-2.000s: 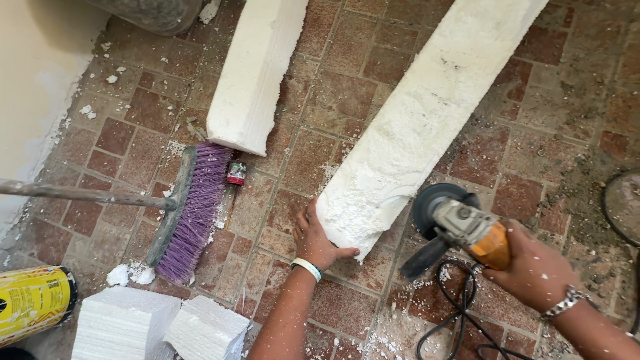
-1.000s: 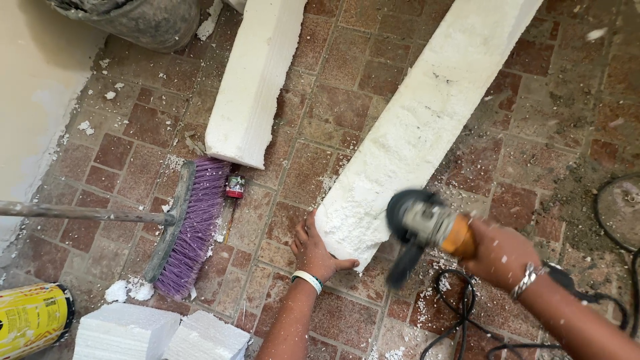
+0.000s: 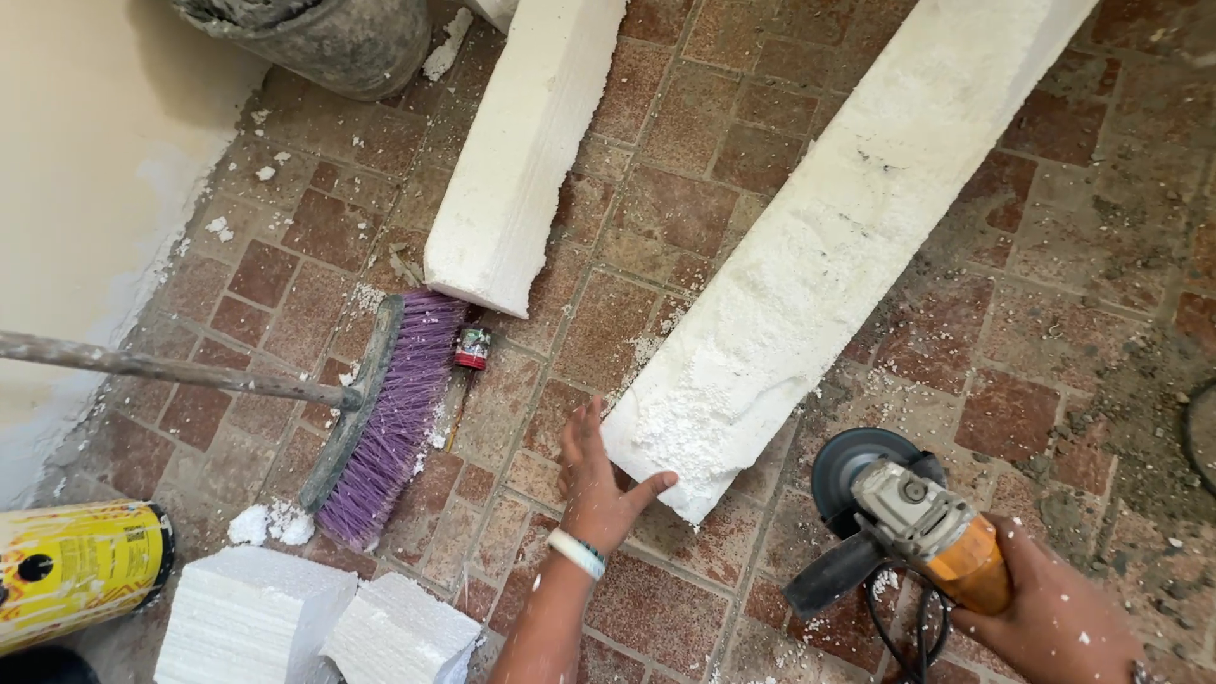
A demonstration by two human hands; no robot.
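Note:
A long white polystyrene foam block (image 3: 807,256) runs diagonally across the tiled floor, its upper face rough and covered with loose beads near the lower end. My left hand (image 3: 603,475) is at that end, fingers spread, the thumb by its corner; whether it presses on the foam is hard to tell. To the right of the block, my right hand (image 3: 1045,598) grips the orange body of an angle grinder (image 3: 936,532). The grinder's disc and black side handle point left, apart from the foam. Its black cable loops beneath it.
A second foam block (image 3: 513,161) lies at upper left, beside a purple-bristled broom (image 3: 394,418) and a small red can (image 3: 472,347). Two foam pieces (image 3: 256,617) and a yellow can (image 3: 81,565) are at lower left. A dirty bucket (image 3: 332,43) stands near the wall.
The grinder was over the lower end of the foam block a second ago; my right hand has moved it off to the right. My left hand's fingers have spread at the block's end.

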